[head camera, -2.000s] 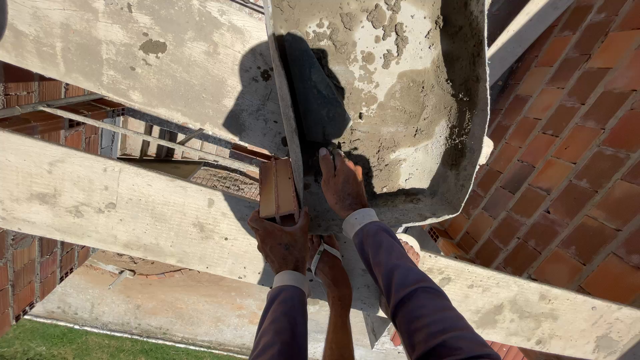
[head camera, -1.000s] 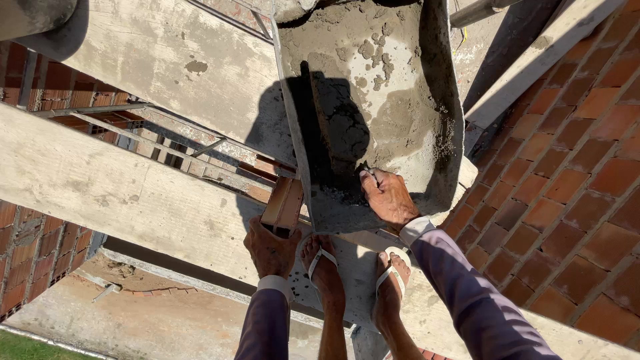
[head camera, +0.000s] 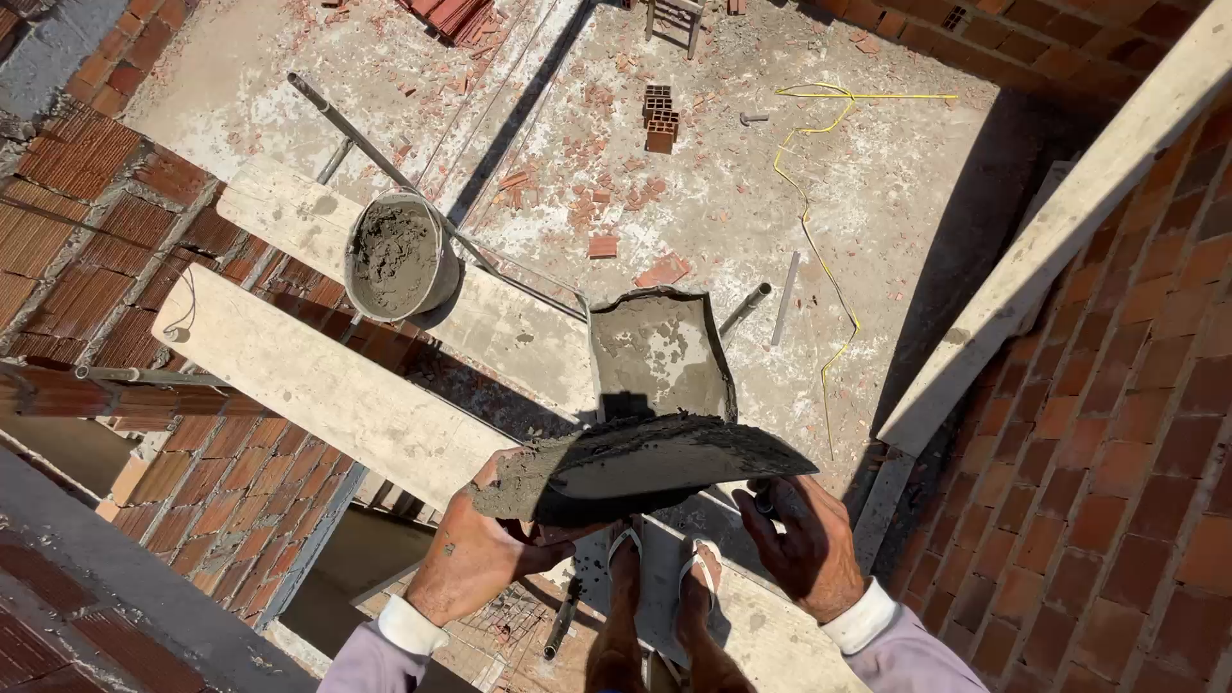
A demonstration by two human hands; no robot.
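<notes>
My left hand (head camera: 486, 563) holds a piece of hollow clay brick (head camera: 549, 531), mostly hidden under grey mortar (head camera: 515, 486). My right hand (head camera: 807, 549) grips the dark handle of a mason's trowel (head camera: 664, 474). The trowel's broad blade, with wet mortar along its far edge, reaches left against the mortar on the brick piece. Just beyond the blade lies a mortar trough (head camera: 717, 371) with a thin, patchy layer of mortar inside. Farther left, a bucket (head camera: 445, 279) of mortar stands on a plank.
Pale scaffold planks (head camera: 337, 385) and metal tubes (head camera: 366, 144) lie high above a rubble-strewn floor (head camera: 568, 183). My sandalled feet (head camera: 701, 577) are on a plank. Brick walls rise left and right (head camera: 1088, 491), and a pale beam (head camera: 1049, 231) slants at right.
Both hands have risen from beside the trough. The trowel is out of the trough and now meets the brick piece, which carries mortar. The view has shifted widely, showing the bucket and floor.
</notes>
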